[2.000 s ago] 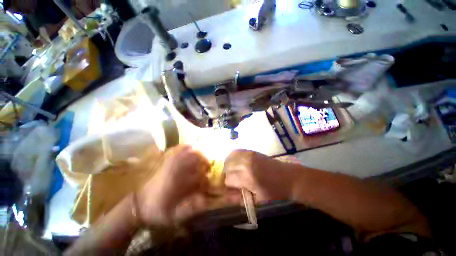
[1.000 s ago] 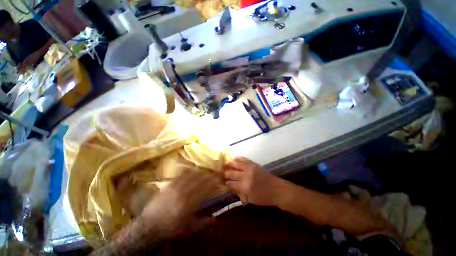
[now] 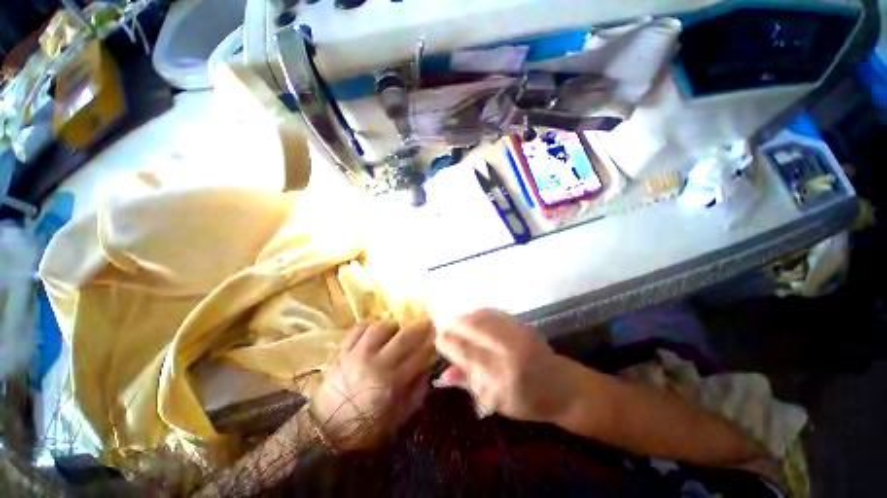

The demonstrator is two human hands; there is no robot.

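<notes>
The pale yellow garment piece [image 3: 243, 292] lies in soft folds left of the needle, and one end runs to both hands at the table's front edge. My left hand [image 3: 374, 374] lies on that end with its fingers bent over the fabric. My right hand [image 3: 501, 365] is right beside it, thumb and fingers pinched at the fabric's edge. The presser foot and needle area [image 3: 404, 180] of the sewing machine is above the hands, in bright glare. The hands are in front of it, not under it. The fabric under the fingertips is partly hidden.
A smartphone [image 3: 556, 170] lies under the machine arm, with dark snips [image 3: 504, 204] beside it. White scraps [image 3: 715, 175] and a bobbin tray [image 3: 802, 175] are at the right. A white tub [image 3: 199, 44] and yellow box [image 3: 89, 97] stand back left. Cloth hangs below the table at right.
My left hand has moved from a blur over the fabric to rest beside my right hand. The view has shifted closer, and the yellow cloth shows spread further left.
</notes>
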